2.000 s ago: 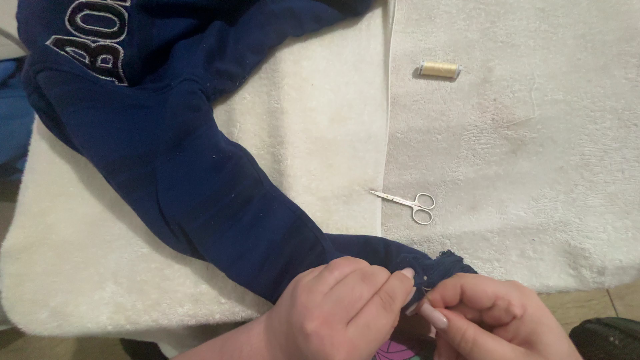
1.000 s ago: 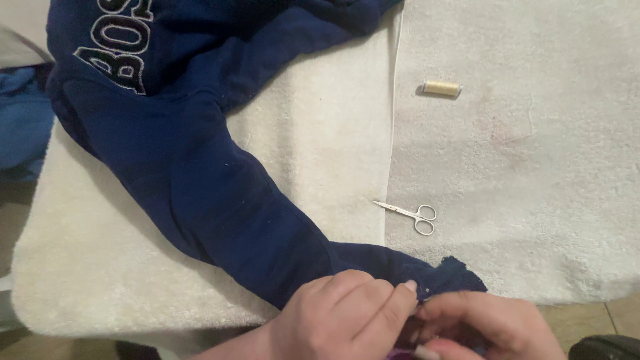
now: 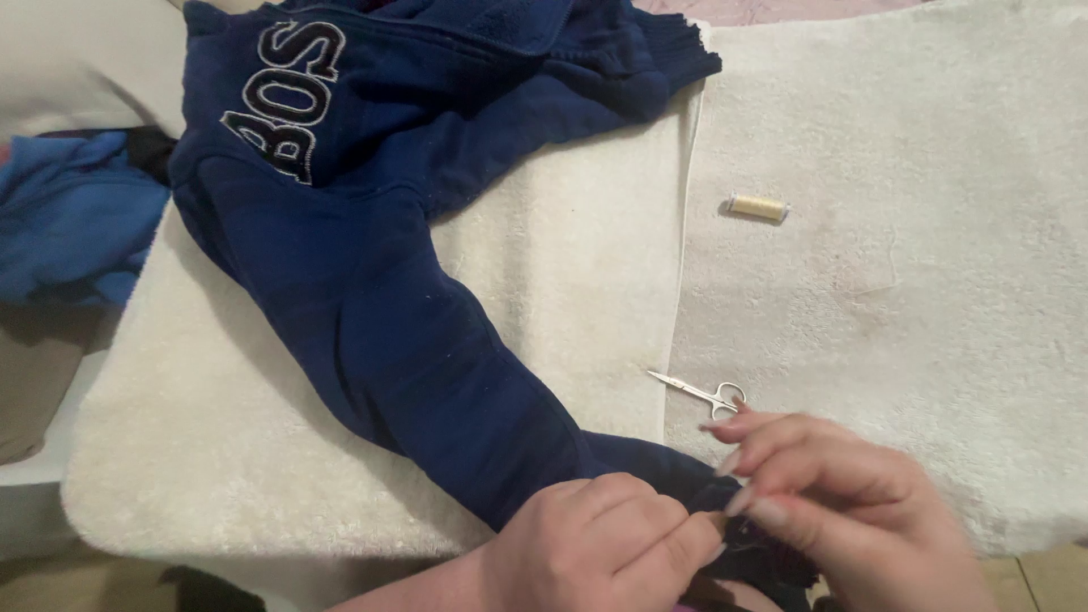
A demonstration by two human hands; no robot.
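Note:
A navy blue sweatshirt [image 3: 399, 331] with appliqué letters lies across a fluffy cream cover, one sleeve running down to my hands. My left hand [image 3: 612, 544] pinches the fabric near the cuff at the sleeve's end. Just right of it is my right hand [image 3: 841, 501], thumb and index finger brought together over the cuff, the other fingers raised; whether a needle or thread is between them cannot be made out. Small metal scissors [image 3: 697, 392] lie just above my right fingers. Farther up rests a spool of pale yellow thread [image 3: 758, 207].
The cream fluffy cover [image 3: 255, 442] meets a whitish towel-like cloth [image 3: 935, 255] along a seam near the middle. Another blue garment [image 3: 76, 212] hangs at the left edge. Tiled floor shows at the bottom corners.
My right hand has lifted its fingers and spread them above the cuff, toward the scissors. My left hand keeps its hold on the sleeve. The view has shifted, showing more of the sweatshirt.

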